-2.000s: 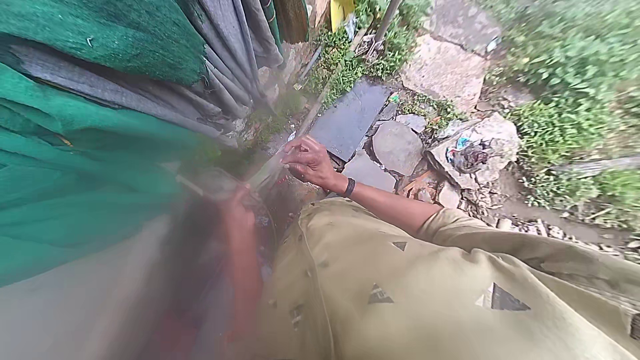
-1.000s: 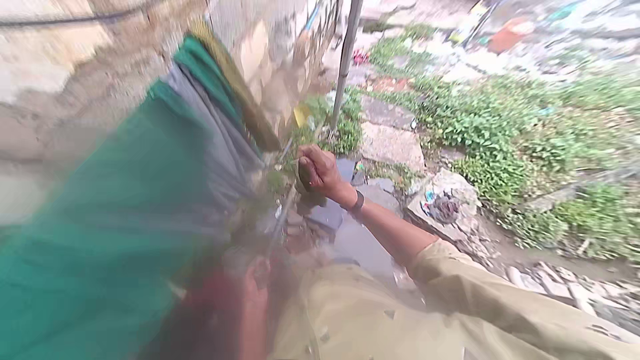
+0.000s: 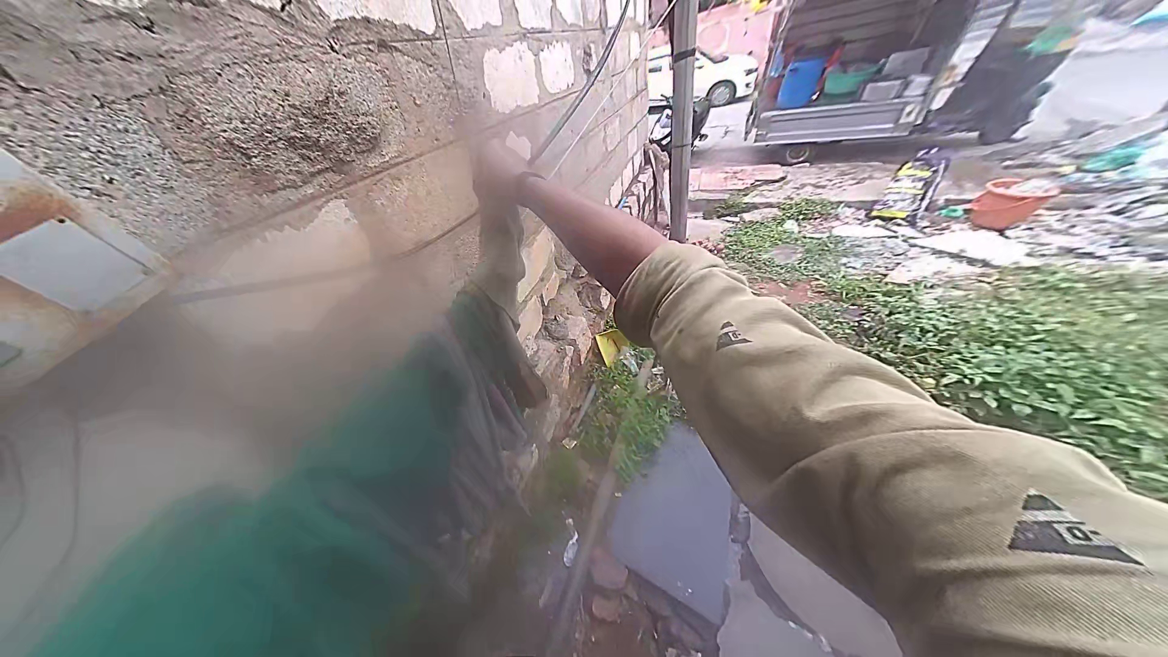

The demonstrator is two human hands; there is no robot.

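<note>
My right hand (image 3: 500,173), blurred, is stretched forward against the block wall (image 3: 411,210), at the upper end of a hanging grey and green cloth (image 3: 392,474). Its fingers are too smeared to tell whether they grip the cloth. Thin cables (image 3: 589,91) run along the wall just beyond the wrist. The cloth hangs down along the wall, its lower left part blurred. My left hand is not in view.
A metal pole (image 3: 683,119) stands beyond the wall. Stone slabs (image 3: 680,520) and a thin pipe (image 3: 593,529) lie below. Green plants (image 3: 1022,365), an orange tub (image 3: 1013,203) and an open-backed vehicle (image 3: 839,119) are to the right.
My right arm has reached forward and up to the wall. My left hand, blurred low in the earlier frames, has gone out of view. The view has tilted up strongly.
</note>
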